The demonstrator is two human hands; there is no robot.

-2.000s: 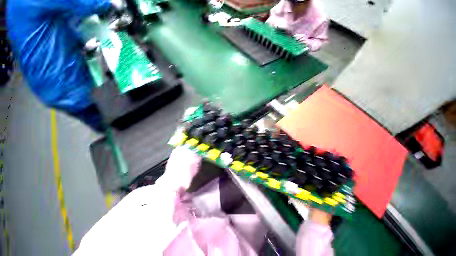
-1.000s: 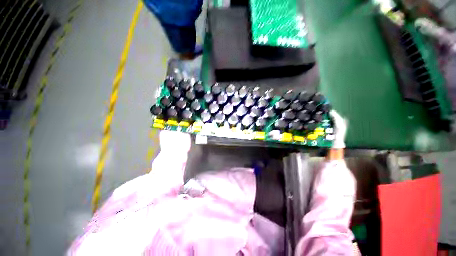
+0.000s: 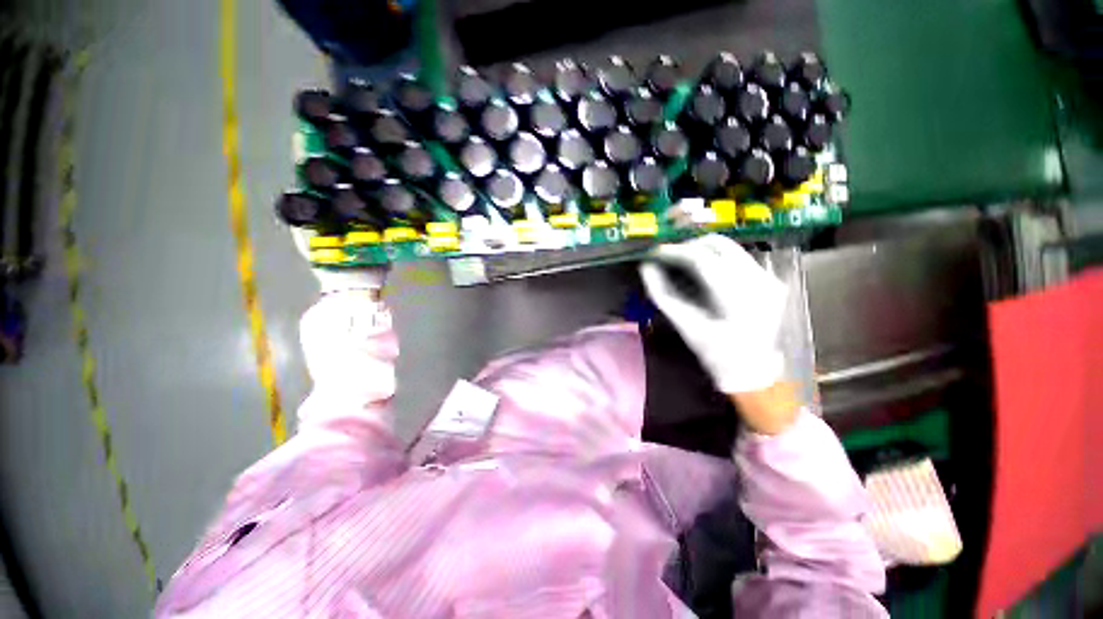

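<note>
A long green circuit board [image 3: 569,232] spans the upper middle, fitted side up. Rows of black capacitors [image 3: 525,151] with grey tops stand on it, with yellow and white blocks along its near edge. My left hand [image 3: 347,281], in a white glove, is at the board's left end, its fingers mostly hidden under and behind the board. My right hand [image 3: 720,308], also gloved, is curled just below the near edge, right of the middle. A dark patch shows at its fingers; I cannot tell whether it is a small tool or shadow.
A red sheet [image 3: 1046,423] lies at the right. A pale sheet with reddish rows [image 3: 913,510] lies left of it. Dark foam [image 3: 581,27] and the green bench [image 3: 943,109] are beyond the board. A person in blue [image 3: 351,24] is at the top left. Metal rails [image 3: 883,296] run below the bench.
The board now appears larger and higher in view. My right hand has left the board's right end and moved inward to its near edge. The view has turned from the earlier slanted angle.
</note>
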